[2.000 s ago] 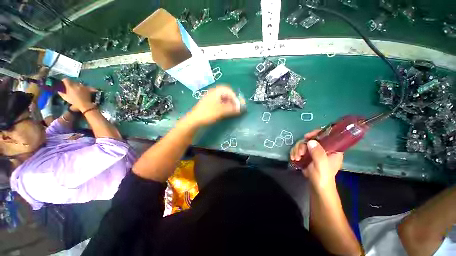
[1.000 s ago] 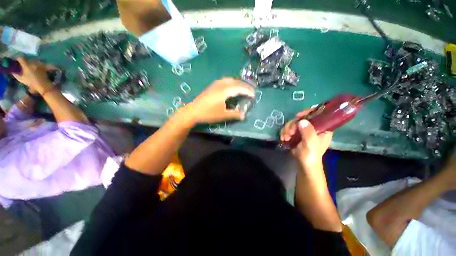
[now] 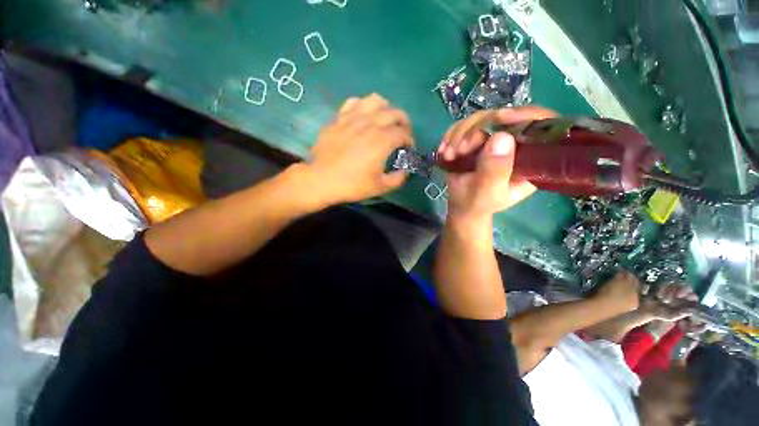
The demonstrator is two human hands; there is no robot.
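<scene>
My left hand (image 3: 364, 150) holds a small board assembly (image 3: 410, 162), silver and black, mostly hidden in the fingers. My right hand (image 3: 487, 162) grips a dark red electric screwdriver (image 3: 574, 158), its nose pointing left at the piece. The tip is at or close to the piece; contact cannot be told. A black cord (image 3: 687, 187) runs from the tool's rear. A heap of board assemblies (image 3: 499, 71) lies on the green bench (image 3: 366, 50) beyond my right hand.
Thin white rings (image 3: 290, 87) lie on the bench at left. A larger heap (image 3: 603, 237) and a yellow box (image 3: 662, 205) are at right, near another person's arm (image 3: 574, 312). A pale rail (image 3: 574, 58) crosses beyond. White (image 3: 58, 241) and orange (image 3: 162, 179) bags lie below the edge.
The view has turned and shifted. My left hand and the screwdriver have come together, with the piece now at the tool's nose. The cardboard box is out of view.
</scene>
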